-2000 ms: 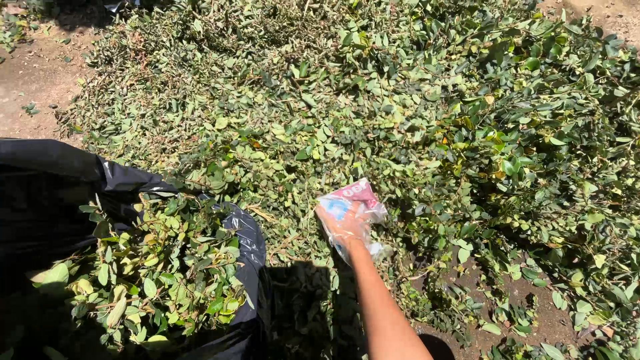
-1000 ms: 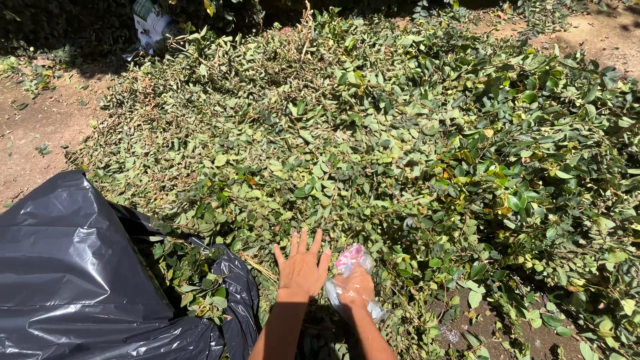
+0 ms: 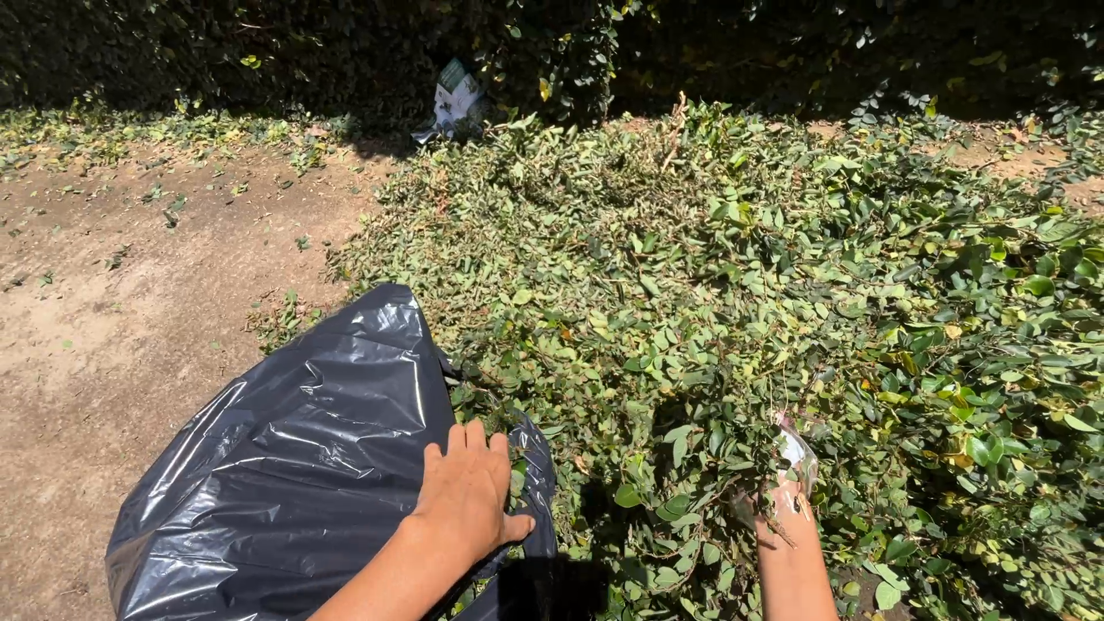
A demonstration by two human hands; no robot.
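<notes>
A black plastic bag (image 3: 302, 448) lies at the lower left, its mouth facing the heap of cut leafy clippings (image 3: 638, 285). My left hand (image 3: 470, 483) is over the bag's opening edge, fingers apart and holding nothing. On the right, my right hand (image 3: 787, 474) has a clear plastic bag (image 3: 795, 453) with pink print around it. It is pushed in among leafy stems at the heap's near side, and leaves cover most of its fingers, so whether they grip the stems does not show.
Bare soil (image 3: 172, 302) with scattered leaves lies to the left. A dark leafy hedge (image 3: 302, 52) runs across the back, and a crumpled printed sack (image 3: 455, 99) stands at its foot. The heap spreads across the middle and right.
My left hand has moved left from beside my right hand to the black bag. My right hand has moved right and into the leaves. The view has tilted up, showing the hedge.
</notes>
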